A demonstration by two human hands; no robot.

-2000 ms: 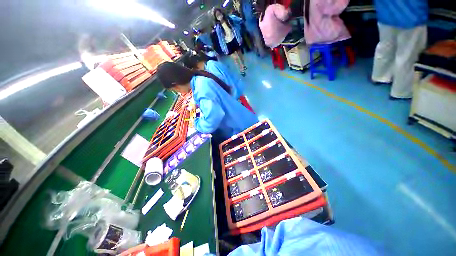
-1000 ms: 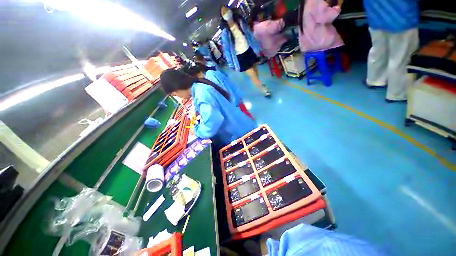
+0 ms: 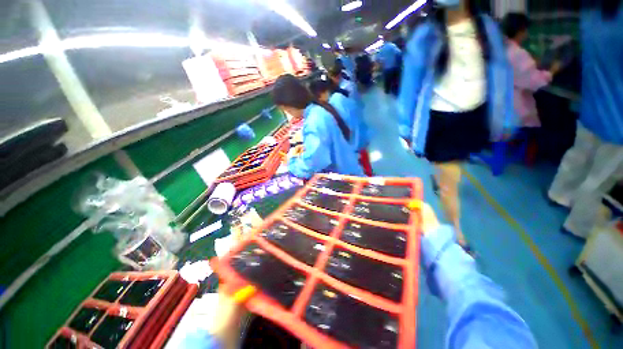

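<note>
A red-orange foam tray (image 3: 331, 235) is lifted and tilted in front of me, with a black glossy phone or display module in each pocket of its two rows. My left hand (image 3: 231, 310) grips its near left corner, with a yellow finger cot showing. My right hand (image 3: 427, 217) grips its far right edge, also with a yellow finger cot. Both hands are blurred and partly hidden by the tray and its edge.
A stack of filled trays (image 3: 123, 310) lies at lower left. Crinkled plastic (image 3: 130, 211), a white roll (image 3: 220, 198) and a purple film strip (image 3: 270, 189) lie on the bench. A worker (image 3: 317, 133) sits ahead; a person (image 3: 458, 88) stands close at right in the aisle.
The tray from the right side is now held up in both hands, over the bench edge. The view has turned, showing the tray stack at lower left. The person in the aisle is much nearer.
</note>
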